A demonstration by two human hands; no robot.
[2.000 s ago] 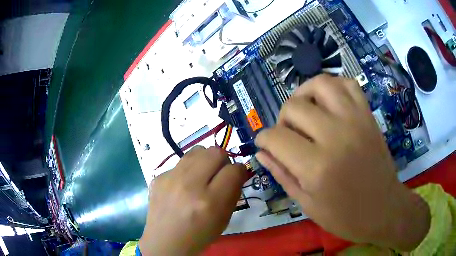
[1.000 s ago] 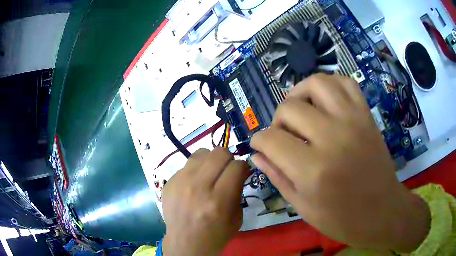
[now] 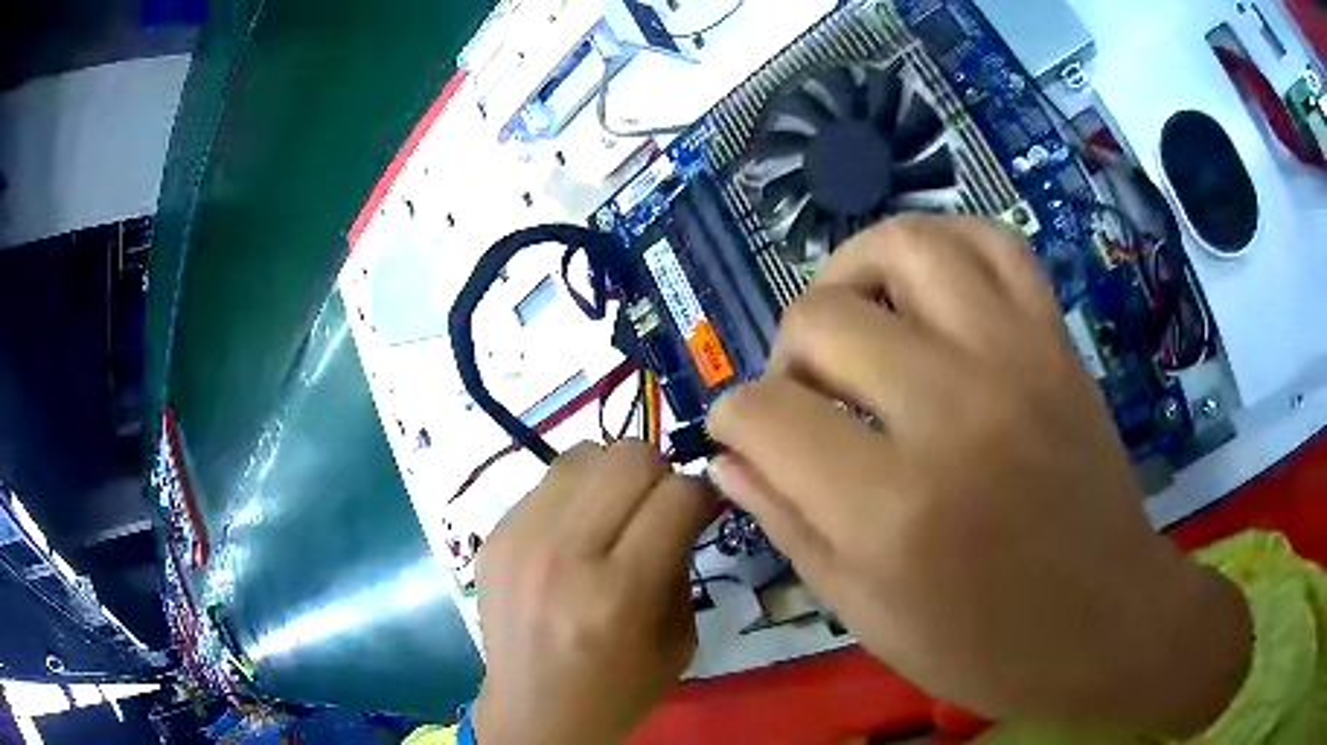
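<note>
My left hand (image 3: 594,582) is closed at the motherboard's lower left corner, where the black sleeved cable (image 3: 463,328) loops down into its fingers. My right hand (image 3: 931,466) is beside it, thumb and forefinger pinched at a small black piece (image 3: 690,441) that looks like tape. The fingertips nearly meet and partly hide what they pinch. The yellow-red-black power cable (image 3: 651,405) curves just above them. The blue motherboard (image 3: 640,197) carries a RAM module (image 3: 677,291) with an orange-and-white label. My right hand covers its lower middle.
A black fan (image 3: 847,163) sits on a finned heatsink. The white chassis plate (image 3: 415,277) lies on red foam (image 3: 815,699). A black oval speaker (image 3: 1211,182) is at right, near bundled wires (image 3: 1182,306). The shiny green bench surface (image 3: 342,524) runs along the left.
The unit has shifted slightly left in the view. Both hands stay close together at the same corner, with small finger movements. The small black piece shows more clearly between them.
</note>
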